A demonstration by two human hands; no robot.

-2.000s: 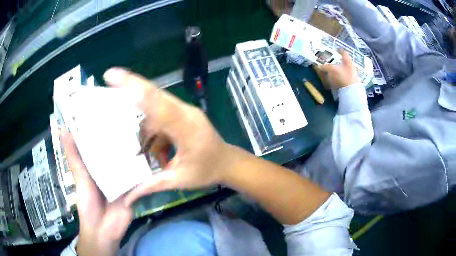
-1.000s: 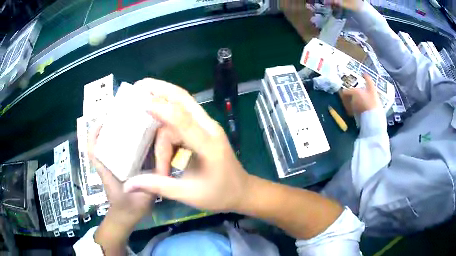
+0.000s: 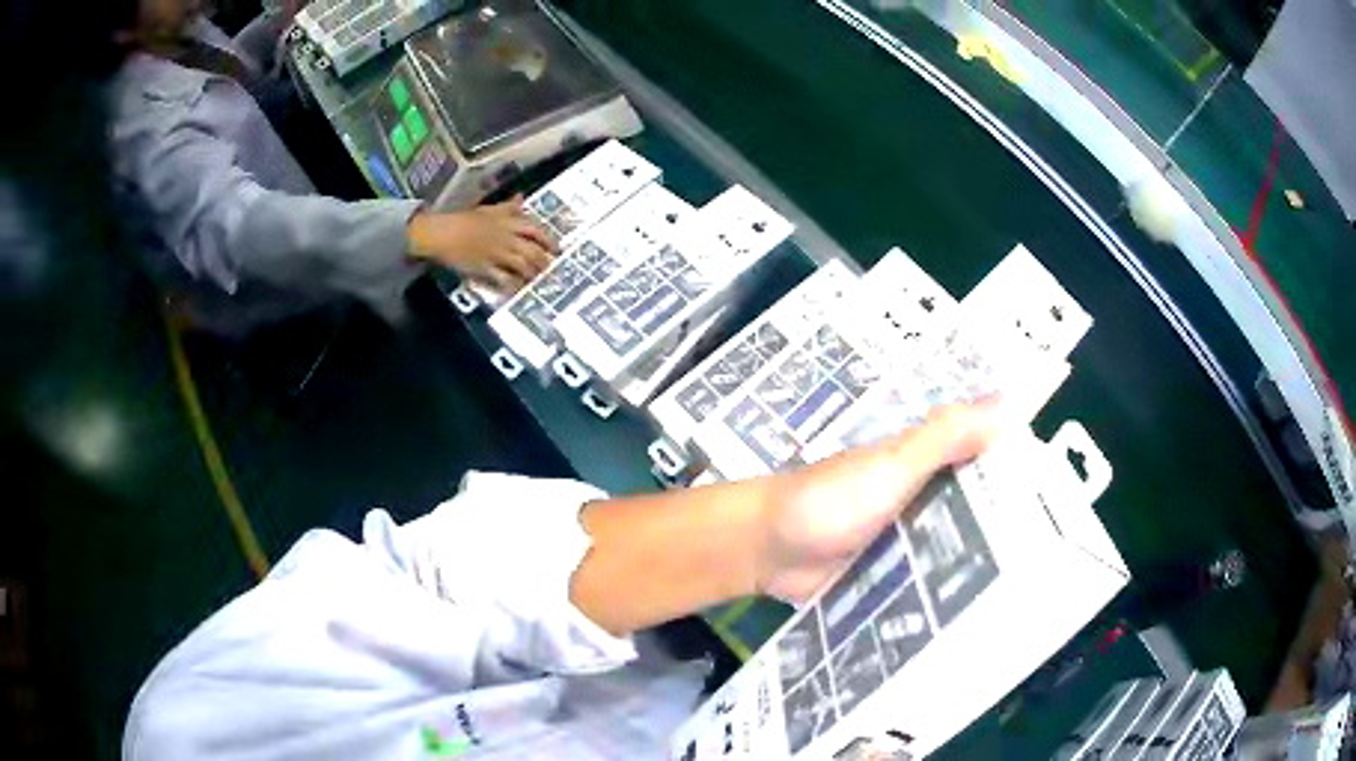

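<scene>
A white retail carton (image 3: pixel 922 625) with picture panels and a hang tab is close in front of me at the lower centre, tilted, its lower end cut off by the frame edge. My left hand (image 3: pixel 877 483) is at its upper long side and grips it there; the thumb is hidden and the fingers are washed out by glare. Behind the hand, a leaning row of similar cartons (image 3: pixel 773 379) lies on the green bench, several tabs towards me. My right hand is not in view.
At upper left, a co-worker's hand (image 3: pixel 491 243) rests on the row's far cartons. A weighing scale (image 3: pixel 513 89) stands beyond. A dark heat gun (image 3: pixel 1175 583) lies at right. More cartons (image 3: pixel 1153 717) stand at lower right. A curved metal rail (image 3: pixel 1041 164) runs behind the bench.
The view has swung left, bringing in the scale and left co-worker. The carton appears lower and nearer, its picture panels showing. My right hand has left the view.
</scene>
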